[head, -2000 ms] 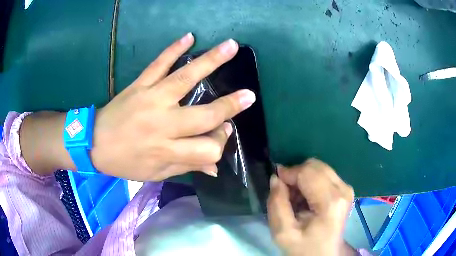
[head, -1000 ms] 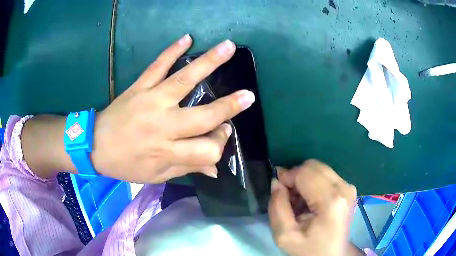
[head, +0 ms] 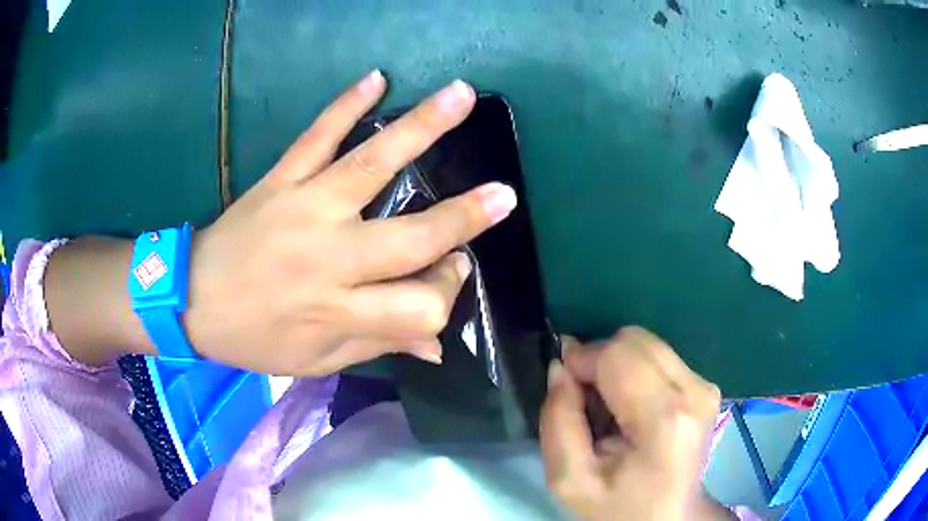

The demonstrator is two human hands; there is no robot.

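Note:
A black glossy phone screen assembly (head: 509, 244) lies on the green mat, its near end over the mat's edge. A clear wrinkled protective film (head: 478, 336) lifts off its surface. My left hand (head: 336, 244) lies flat across the screen with fingers spread, pressing it down; it wears a blue wrist strap (head: 161, 290). My right hand (head: 631, 417) is at the screen's lower right edge, thumb and forefinger pinched together on a tiny dark tip (head: 555, 341) that touches the edge. The rest of that tool is hidden in the fingers.
A crumpled white wipe (head: 784, 193) lies on the mat (head: 631, 204) at the right. A white blade-like stick with a dark end (head: 897, 139) lies beyond it. Blue bins (head: 860, 448) stand below the mat edge at right and at left. A groove runs down the mat at left.
My right hand has shifted very slightly along the screen's right edge. My left hand stays pressed on the screen. The view has moved slightly.

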